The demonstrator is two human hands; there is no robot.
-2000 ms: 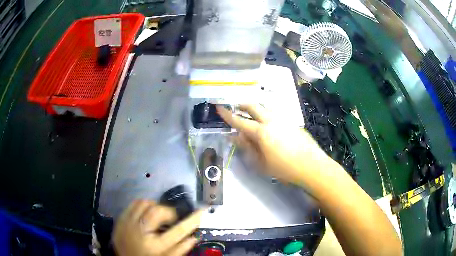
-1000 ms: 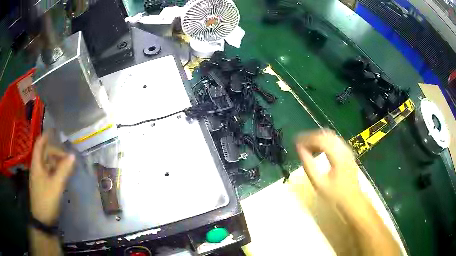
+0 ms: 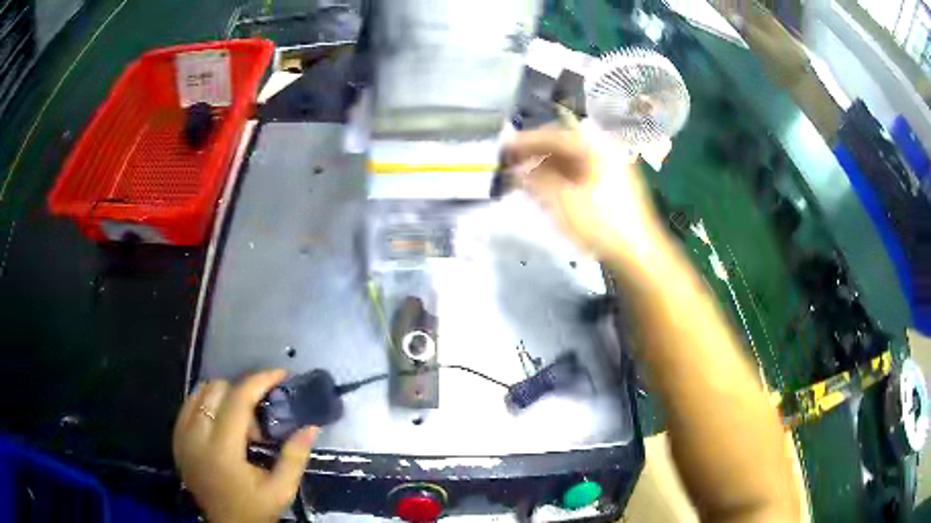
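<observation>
My left hand (image 3: 240,444) holds a black power adapter (image 3: 302,405) between thumb and fingers over the front left of the silver plate. Its thin cord runs right across the dark clamp bar (image 3: 415,386) to a bundled cord (image 3: 541,383) on the plate. My right hand (image 3: 556,169) is blurred beside the lower right of the welding horn (image 3: 449,61). A dark patch shows at its fingertips, but I cannot tell if it holds anything. The nest (image 3: 417,243) under the horn is blurred, with no black block visible in it.
The red basket (image 3: 153,153) is at the left, a blue bin (image 3: 51,485) at lower left. The fan (image 3: 638,97) stands behind right. The red stop (image 3: 419,503) and green button (image 3: 582,494) are on the front edge. A yellow-black strip (image 3: 837,390) and white ring (image 3: 909,403) lie right.
The view has swung right and back. My right hand has moved from over the cardboard to beside the horn. The black block seen in the nest earlier no longer shows there; a bundled cord now lies front right.
</observation>
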